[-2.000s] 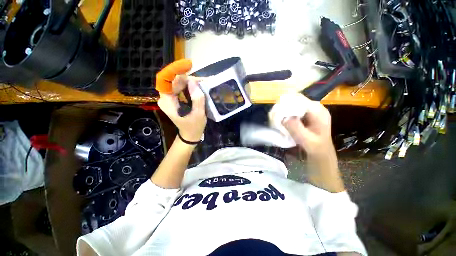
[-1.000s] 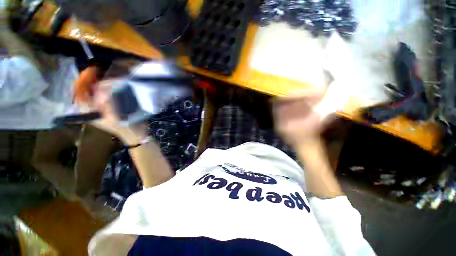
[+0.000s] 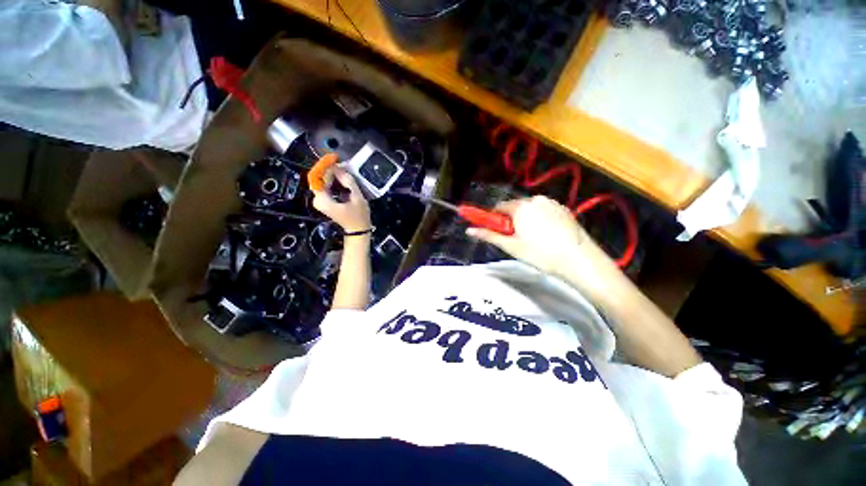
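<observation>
My left hand [image 3: 344, 201], with orange finger cots, is over the cardboard box and holds a camera housing by its side. The housing's silver-white square face [image 3: 374, 171] with its dark window is turned up. My right hand [image 3: 543, 233] grips a red-handled tool [image 3: 488, 219] with a thin metal shaft. The shaft points left at the housing, its tip close to it; I cannot tell if they touch. The white wiping cloth [image 3: 737, 157] lies crumpled over the bench's front edge.
The cardboard box [image 3: 195, 190] holds several black housings [image 3: 271, 185]. A red coiled hose [image 3: 619, 214] hangs under the bench edge. The black parts tray [image 3: 522, 47], small fittings [image 3: 726, 33] and black pistol-grip tool [image 3: 836, 214] are on the bench. A closed carton [image 3: 114, 370] is lower left.
The view has swung left over the box. My left hand has brought the housing over it. My right hand has let go of the cloth, now on the bench edge, and taken the red-handled tool.
</observation>
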